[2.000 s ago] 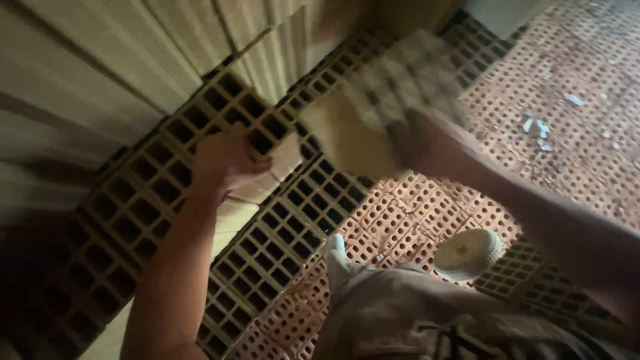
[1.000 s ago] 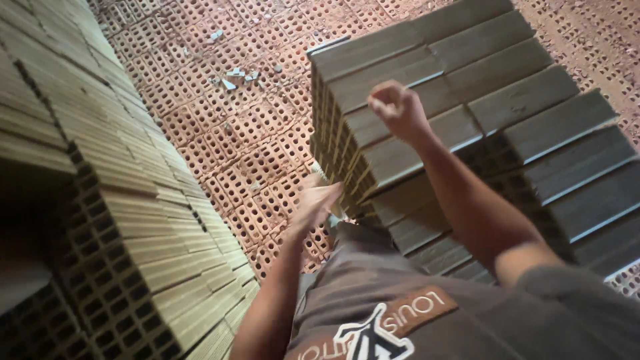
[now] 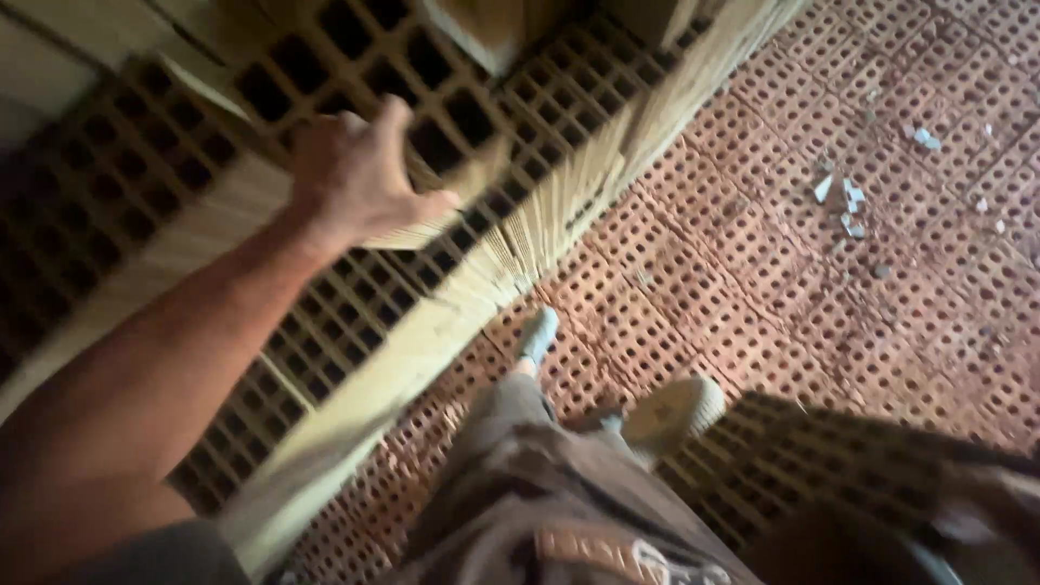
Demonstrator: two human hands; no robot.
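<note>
My left hand (image 3: pixel 357 179) is over the top of a stack of pale hollow clay bricks (image 3: pixel 431 61), its fingers spread and its thumb near the edge of a ribbed brick side (image 3: pixel 410 236). Whether the fingertips touch the brick is unclear. Square holes face up on these bricks, and a lower row (image 3: pixel 349 305) lies beside them. At the lower right edge a dark, blurred shape looks like my right arm and hand (image 3: pixel 967 520); its fingers and anything in them cannot be made out.
The floor is of perforated red bricks (image 3: pixel 731 244), with small whitish fragments (image 3: pixel 849 207) on it. My foot (image 3: pixel 538 333) is beside the pale stack's side wall (image 3: pixel 406 349). Another hollow-brick stack (image 3: pixel 764 455) stands at lower right, near a round pale object (image 3: pixel 678 410).
The view has swung from the darker brick stack back to the pale bricks. My left hand, low near my body a second ago, now reaches out over the pale stack.
</note>
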